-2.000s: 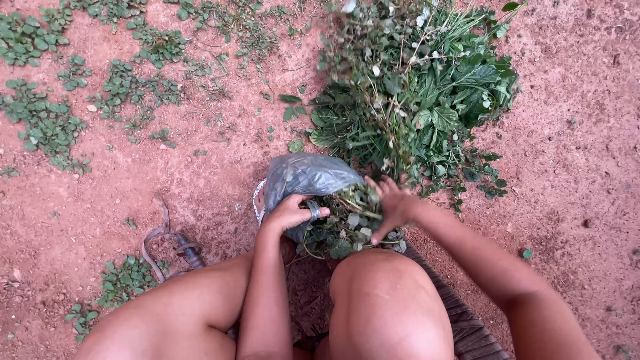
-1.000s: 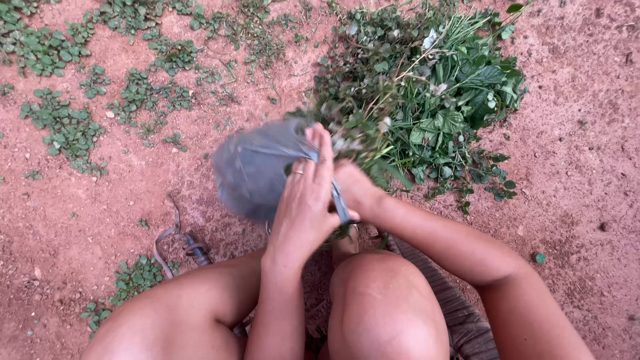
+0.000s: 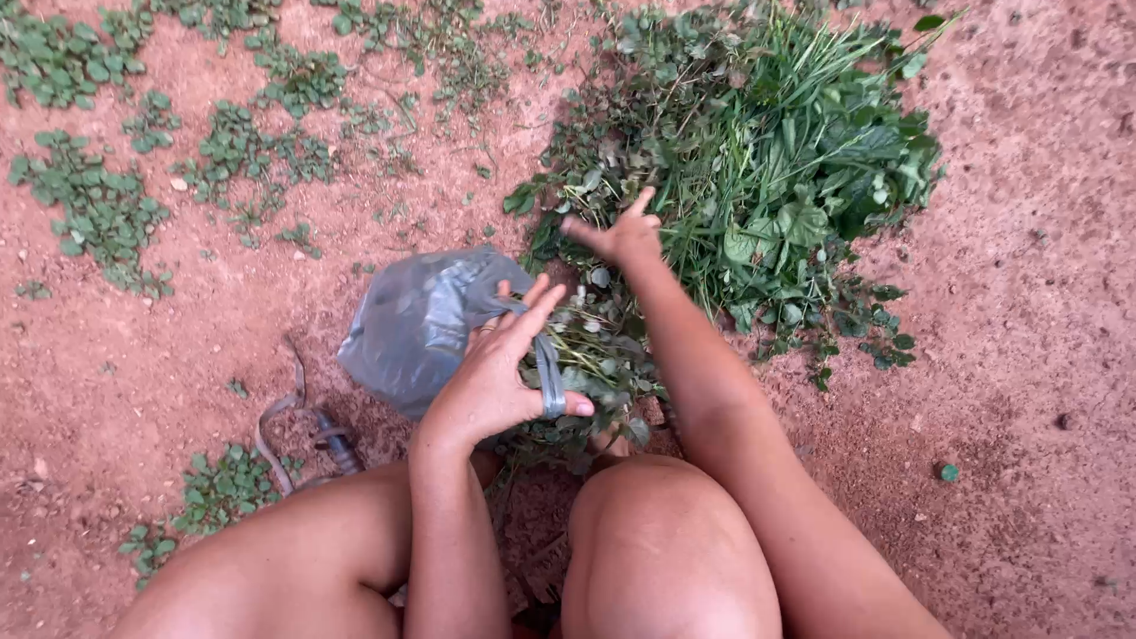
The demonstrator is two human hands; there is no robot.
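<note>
My left hand point(image 3: 501, 364) holds the mouth of a grey plastic bag point(image 3: 408, 324), one loop of the bag hooked round the thumb and the fingers spread. Leafy stems point(image 3: 595, 346) stick out of the bag's mouth, to the right of that hand. My right hand point(image 3: 626, 232) is over the left edge of a big heap of cut green plants point(image 3: 781, 177), its fingers apart. Nothing shows in its grip. The bag lies on its side, its closed end toward the left.
Small weeds point(image 3: 98, 204) grow from the reddish soil at the left. A strap point(image 3: 277, 417) and a dark cylindrical object point(image 3: 339, 444) lie beside my left leg. At the right is a small green cap-like item point(image 3: 947, 472).
My right hand has moved up from the bag's mouth to the plant heap. Leafy stems now show at the bag's mouth, where one second ago both hands were close together.
</note>
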